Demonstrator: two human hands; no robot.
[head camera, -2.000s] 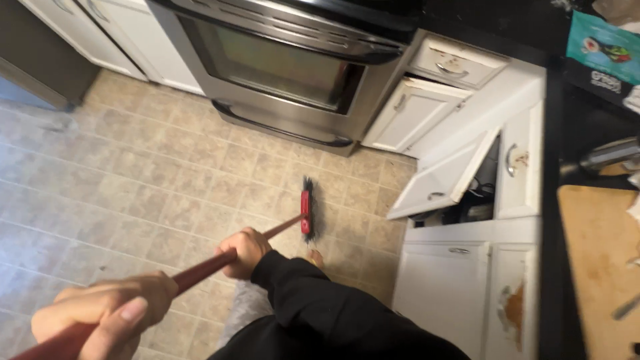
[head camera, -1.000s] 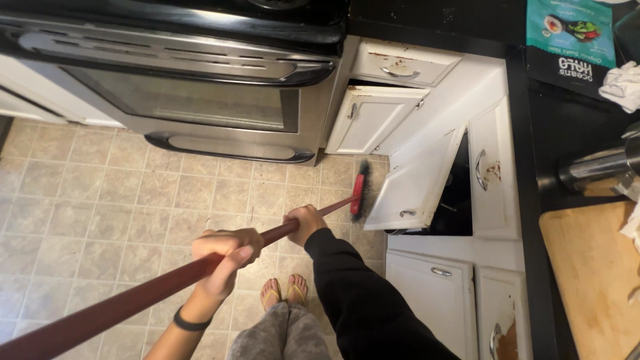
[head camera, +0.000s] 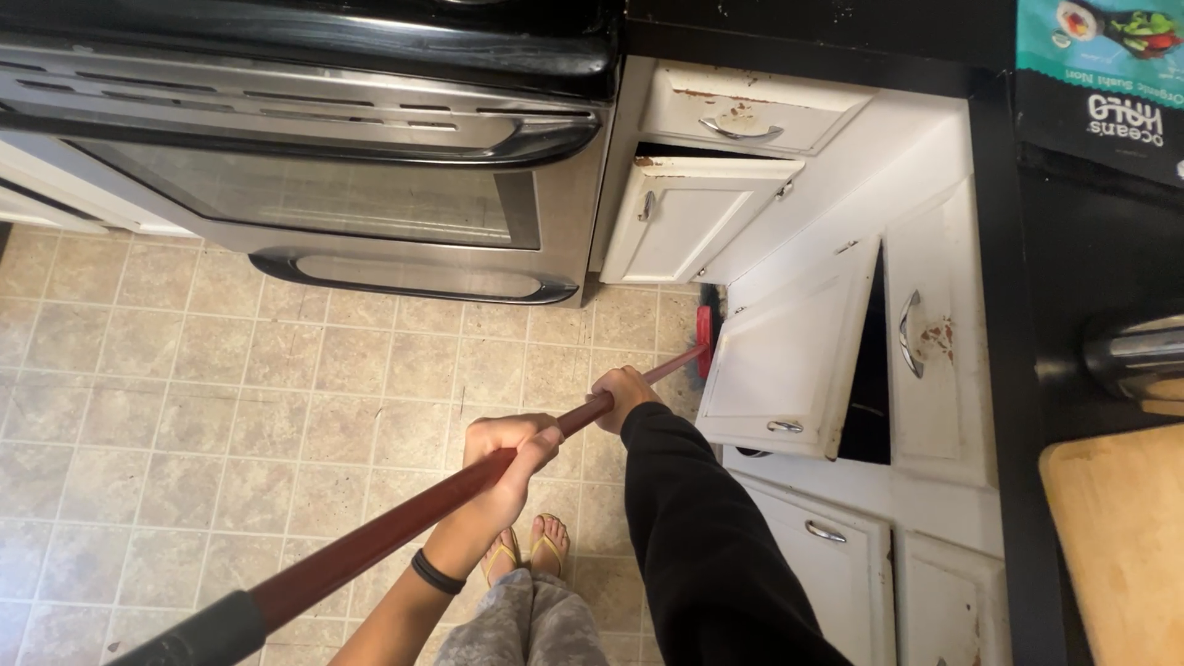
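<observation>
A broom with a red head (head camera: 705, 340) and a long dark red handle (head camera: 388, 532) runs from the lower left up to the cabinets. My left hand (head camera: 509, 458), with a black band at the wrist, is closed around the middle of the handle. Farther down toward the head, my right hand (head camera: 624, 396), in a black sleeve, also grips the handle. The broom head is on the tiled floor, beside an ajar white cabinet door (head camera: 786, 356) that partly covers it; its dark bristles are only partly visible.
A stainless steel oven (head camera: 370, 194) stands at the upper left. Another white cabinet door (head camera: 694, 217) sits ajar beside it. On the black countertop (head camera: 1064, 277) at right are a nori package (head camera: 1110, 83), a metal object (head camera: 1142, 356) and a wooden cutting board (head camera: 1124, 546). My sandalled feet (head camera: 527, 550) are below my hands.
The broom head has moved right across the floor, from in front of the oven to the corner by the ajar cabinet door. Both hands have stayed on the handle. The view has shifted.
</observation>
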